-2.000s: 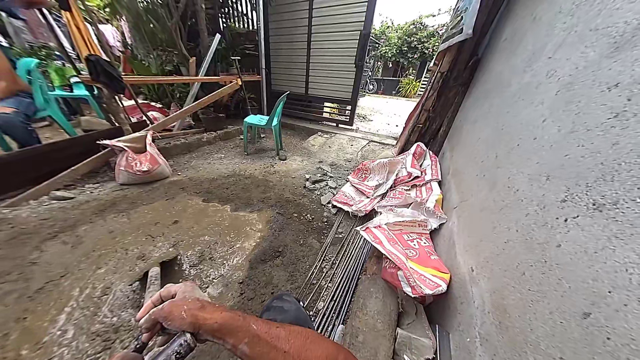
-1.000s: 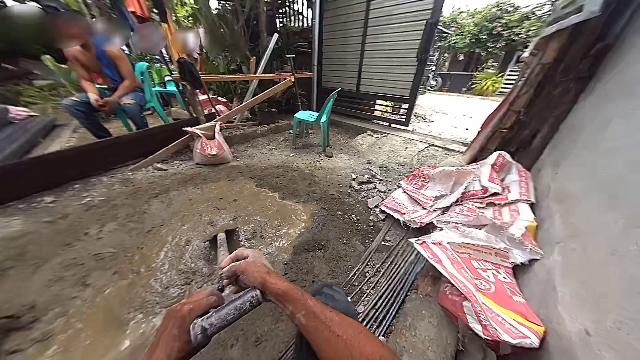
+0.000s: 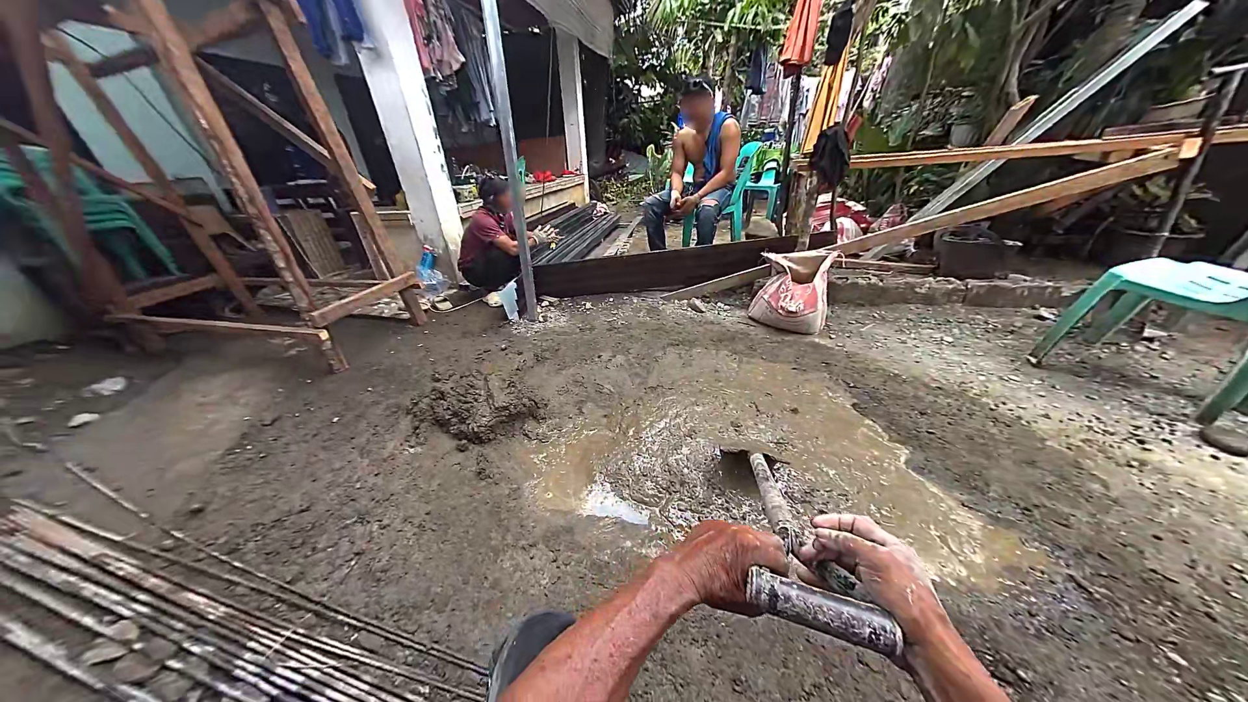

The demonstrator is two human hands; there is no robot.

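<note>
A shovel's shaft (image 3: 772, 495) slopes from the wet cement mix (image 3: 673, 448) toward me, its blade mostly sunk in the mix. At its near end is a worn, mud-caked cross grip (image 3: 829, 612). My left hand (image 3: 731, 565) is closed around the handle where shaft and grip meet. Close beside it on the right, my right hand (image 3: 868, 565), dusted grey, lies loosely around the handle with its fingers partly extended. A darker heap of mix (image 3: 478, 405) sits beyond the puddle, to the left.
Steel bars (image 3: 175, 614) lie at lower left, below a wooden frame (image 3: 331, 175). A cement sack (image 3: 792, 292) stands ahead, a green plastic chair (image 3: 1180, 283) at right. One person (image 3: 702, 175) sits behind a low board; another (image 3: 492, 234) crouches near a post.
The view has swung far to the left, bringing in the wooden frame and the crouching person. Both hands remain at the shovel handle; the right hand's fingers are more extended than a second ago.
</note>
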